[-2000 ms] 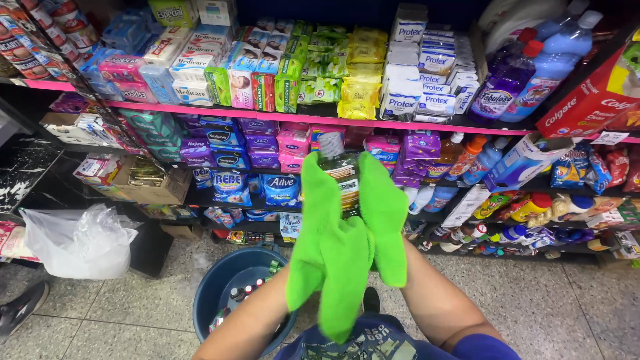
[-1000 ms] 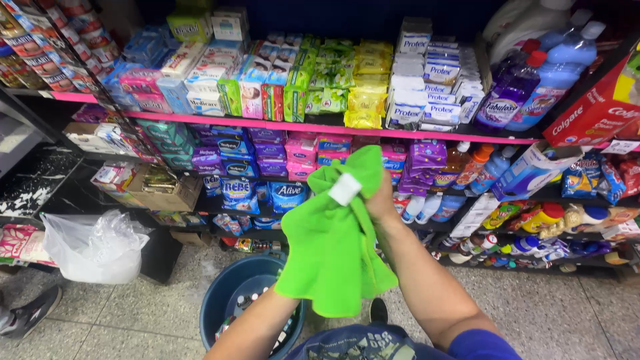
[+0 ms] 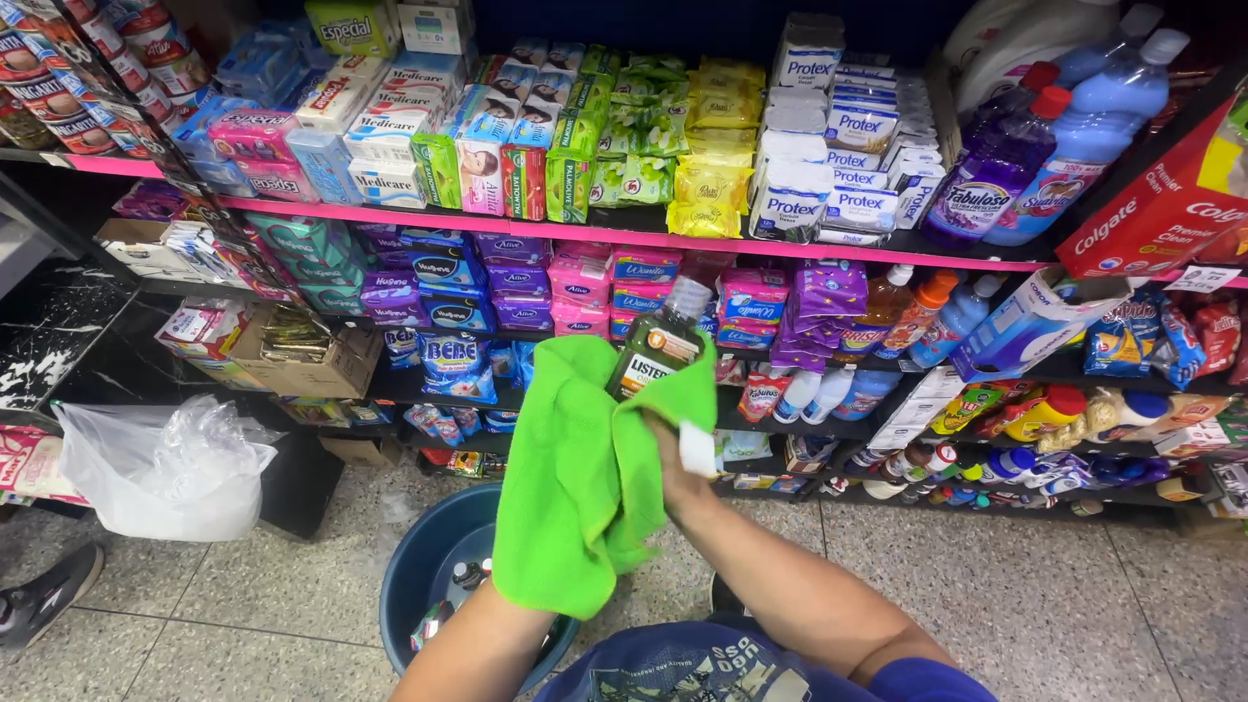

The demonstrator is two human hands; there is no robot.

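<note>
A dark Listerine mouthwash bottle (image 3: 655, 346) with a clear cap is tilted in front of the lower shelf, its lower part wrapped in a bright green cloth (image 3: 561, 478). The cloth covers my left hand (image 3: 575, 429), so its fingers are hidden. At the right side of the bottle, my right hand (image 3: 673, 468) grips it through the cloth, near a white tag (image 3: 696, 448); part of this hand is hidden too. Below my left forearm, a blue plastic tub (image 3: 402, 575) on the floor holds several small bottles.
Shelves with a pink edge strip (image 3: 604, 237) carry soap packs, sanitary pads and cleaning bottles. An opened carton (image 3: 1024, 327) juts out at the right. On the left, a white plastic bag (image 3: 166, 478) rests near a black marbled surface (image 3: 58, 302). A person's shoe (image 3: 58, 595) is at the lower left.
The cloth hid the bottle one second ago; now the bottle's cap and label show above it. Two seconds ago the cloth hung on both sides of the bottle.
</note>
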